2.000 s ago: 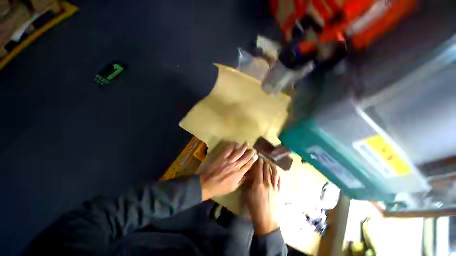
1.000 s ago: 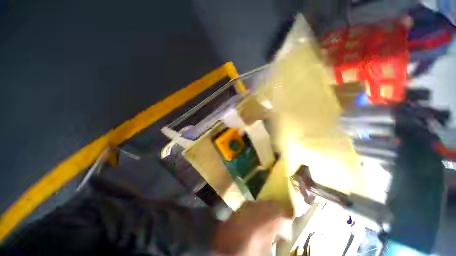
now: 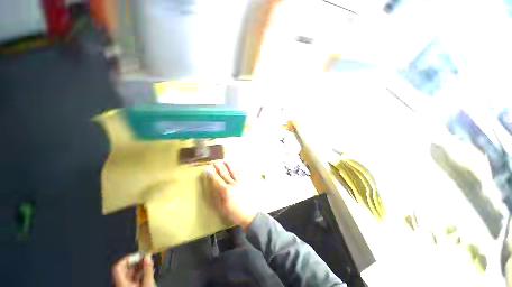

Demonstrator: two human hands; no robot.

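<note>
A large yellow-tan panel [image 3: 168, 207] lies spread under the press head [image 3: 188, 120]. The brown-red die [image 3: 201, 154] on its short shaft is directly above the panel; whether they touch is not clear. My right hand [image 3: 227, 193] lies flat on the panel, fingertips just below the die's right part. My left hand [image 3: 133, 272] is off the panel's lower left corner, partly cut by the bottom edge, with a small pale piece [image 3: 135, 258] between its fingers. The lower die is not visible.
Small dark pieces [image 3: 295, 162] lie scattered right of the panel on the overexposed bench. Curved olive-yellow panels [image 3: 359, 185] lie stacked on the white table at right. Dark floor [image 3: 50, 168] is at left. My legs are below the bench edge.
The view has swung towards the right-hand table. The panel, raised and blurred a second ago, lies flat under the die. My right hand is on it; my left holds a small pale piece.
</note>
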